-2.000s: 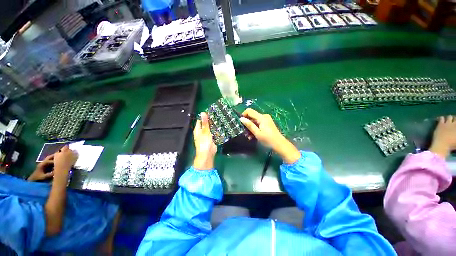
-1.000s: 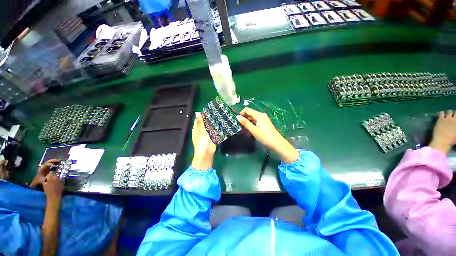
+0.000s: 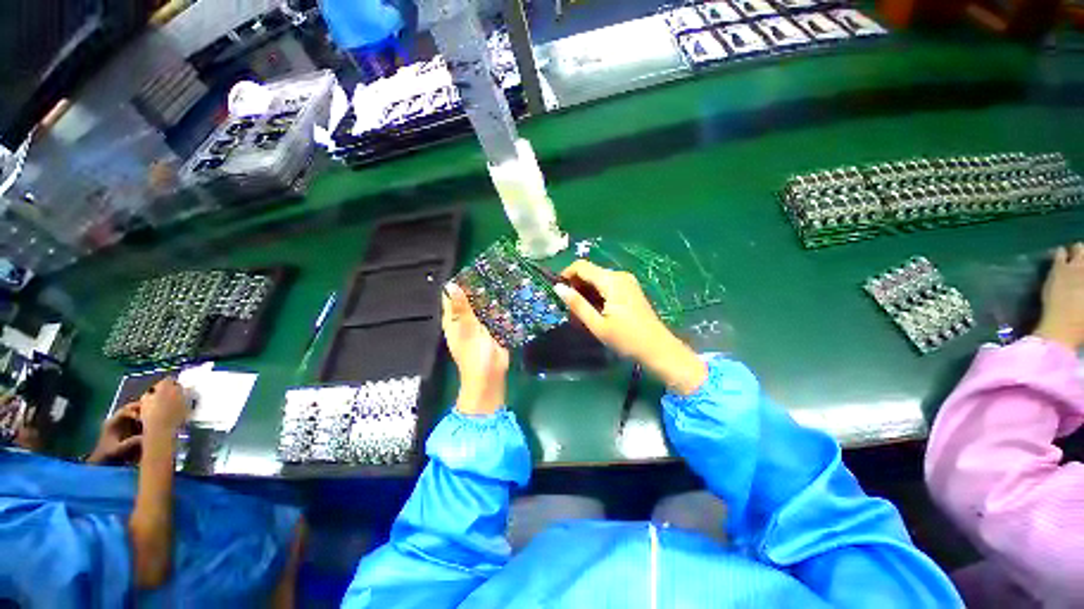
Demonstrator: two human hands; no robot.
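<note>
My left hand (image 3: 477,347) holds a green circuit board panel (image 3: 509,295) by its left and lower edge, tilted above the bench. My right hand (image 3: 612,312) pinches dark, thin tweezers (image 3: 546,275) with the tip at the panel's upper right side; whether the tip touches is too small to tell. A dark square mat (image 3: 571,346) lies below the panel. A dark pen-like tool (image 3: 629,402) lies near the bench edge. Thin green offcuts (image 3: 672,276) lie scattered beyond my right hand.
A black compartment tray (image 3: 386,297) is at left, whitish panels (image 3: 351,421) at its near end. A wrapped post (image 3: 525,200) stands just beyond my hands. Stacked panels (image 3: 939,196) and a loose panel (image 3: 919,303) are at right. Neighbours' hands (image 3: 158,410) are at left and at right (image 3: 1065,297).
The panel has shifted slightly left in my left hand and its tilt has changed. My right hand stays at its right side. The left neighbour's hands have moved. The whole view has shifted slightly.
</note>
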